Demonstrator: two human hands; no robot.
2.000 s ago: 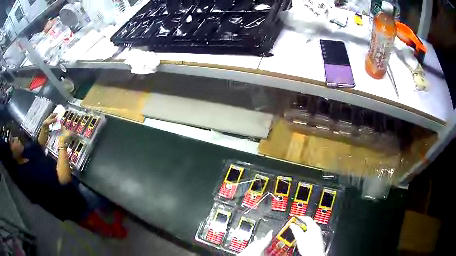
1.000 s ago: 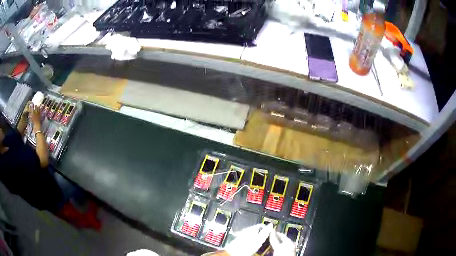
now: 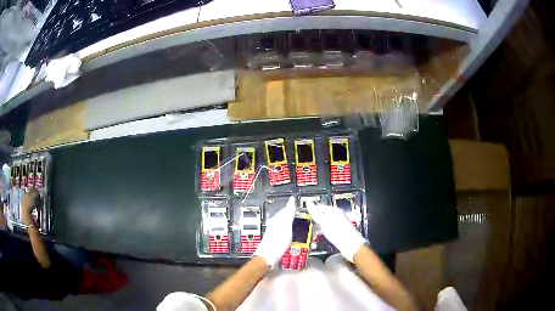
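Note:
A clear blister tray [image 3: 199,228] holds two rows of phones on the dark green surface. The upper row has yellow-framed black screens and red keypads; two lower-left phones [image 3: 218,229] look whitish on top. My left hand [image 3: 280,235], in a white glove, holds a red and yellow phone [image 3: 298,242] at the tray's front edge, tilted. My right hand [image 3: 335,228], also gloved, has its fingertips near that phone's top, over the lower row, and partly hides the phones there. Whether it pinches anything is unclear. Thin white lines cross the upper phones.
Loose clear plastic [image 3: 398,112] lies at the bench's back right. Brown board [image 3: 268,100] and grey board line the shelf under the white worktop [image 3: 243,11]. A person's arm [image 3: 38,243] is at another phone tray [image 3: 45,206] on the far left. Cardboard [image 3: 481,167] stands right.
The view has turned and moved, so the tray appears further left and higher. The phone in my hands now shows nearer my body, less covered by my fingers than one second ago.

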